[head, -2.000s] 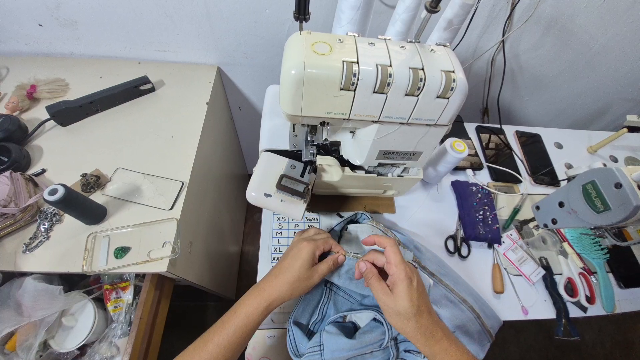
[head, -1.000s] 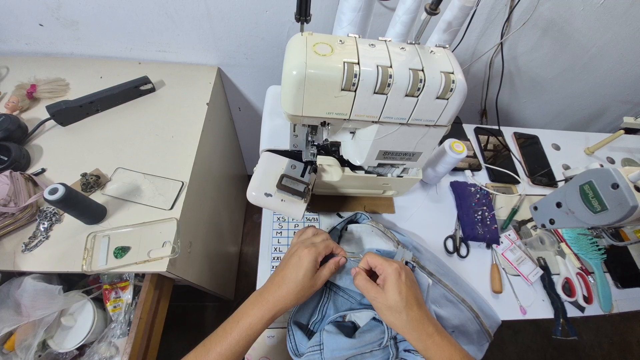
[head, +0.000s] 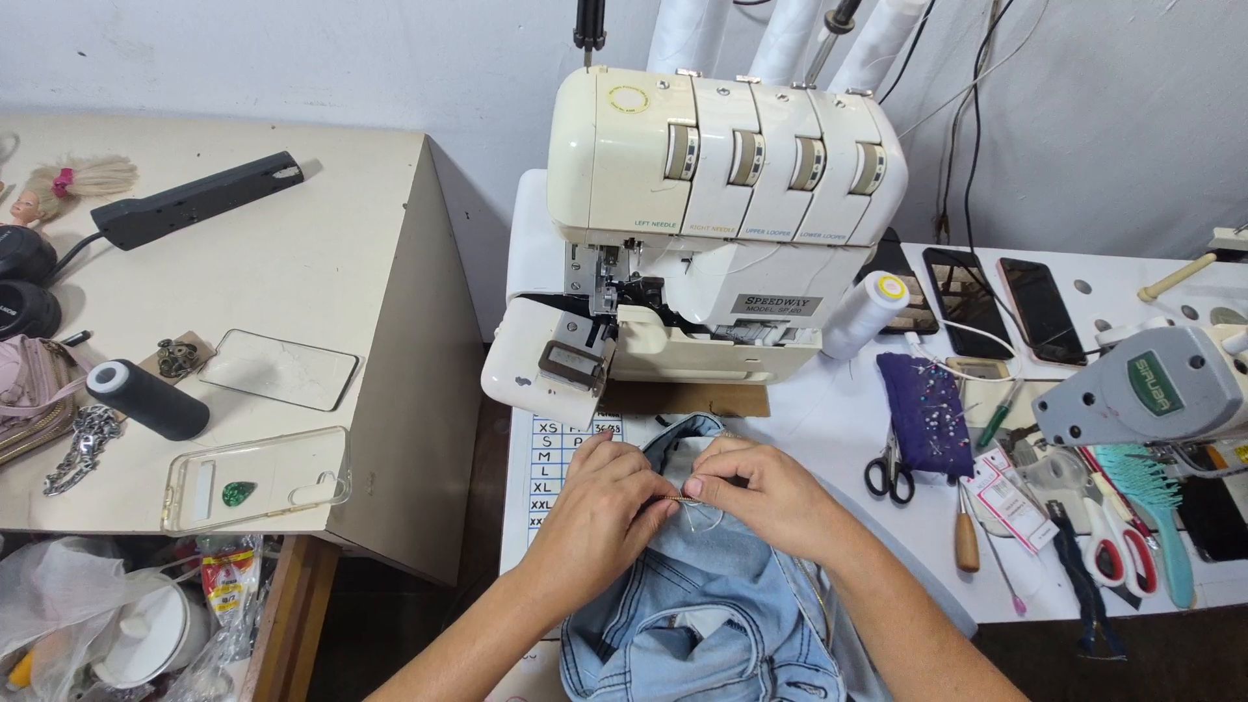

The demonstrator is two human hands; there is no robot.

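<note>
Light blue denim jeans (head: 682, 614) lie bunched on the white table in front of a cream overlock sewing machine (head: 726, 166). My left hand (head: 600, 517) pinches a small stitched edge of the denim between thumb and fingertips. Close on its right, my right hand (head: 765, 492) grips the same edge, with thumb and index finger together. Loose pale threads (head: 704, 519) hang just under the fingertips. Whether a small tool is between the fingers cannot be told. A printed size chart (head: 551, 468) lies partly under the denim and the left hand.
On the right are a purple pincushion (head: 926, 414), black-handled scissors (head: 889, 478), an awl (head: 965, 541), red-and-white scissors (head: 1111, 551), a teal brush (head: 1150, 487) and a grey machine head (head: 1141, 385). A white thread cone (head: 865, 314) stands beside the overlock. At left, a cream cabinet (head: 390, 390) holds phone cases and other items.
My hands have shifted slightly on the denim and my fingertips have changed their hold. The upper part of the denim is folded differently than two seconds ago.
</note>
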